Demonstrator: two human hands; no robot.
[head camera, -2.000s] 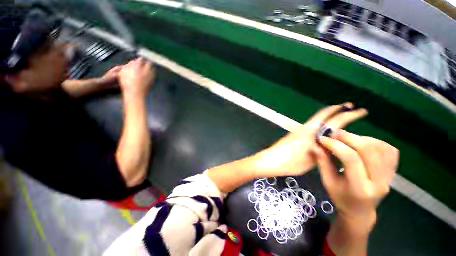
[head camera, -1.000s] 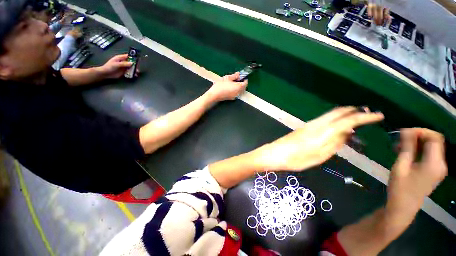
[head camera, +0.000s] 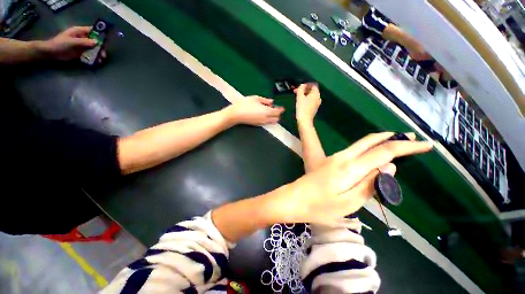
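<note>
My left hand (head camera: 328, 186) is in front of me, back of the hand up, with a dark round speaker (head camera: 388, 188) at its thumb side. A thin wire with a small white plug (head camera: 394, 232) hangs from the speaker. A small dark piece (head camera: 402, 136) shows at the fingertips; what it is cannot be told. My right hand (head camera: 308, 102) reaches past the left one over the green belt, its fingertips at the end of a black housing (head camera: 284, 86). White rings (head camera: 285, 255) lie in a pile on the dark mat, partly hidden by my right sleeve.
A person at left holds a black unit (head camera: 93, 49) in one hand; their other hand (head camera: 253, 110) is over the pale strip (head camera: 221, 86). Beyond the belt (head camera: 230, 49) are small loose parts (head camera: 331, 28), trays (head camera: 403, 86) and another person's arm. More black units lie at upper left.
My right hand has moved from the right side across to the belt at the housing. The speaker is now clear at my left hand. The neighbour's hand no longer holds a unit over the belt.
</note>
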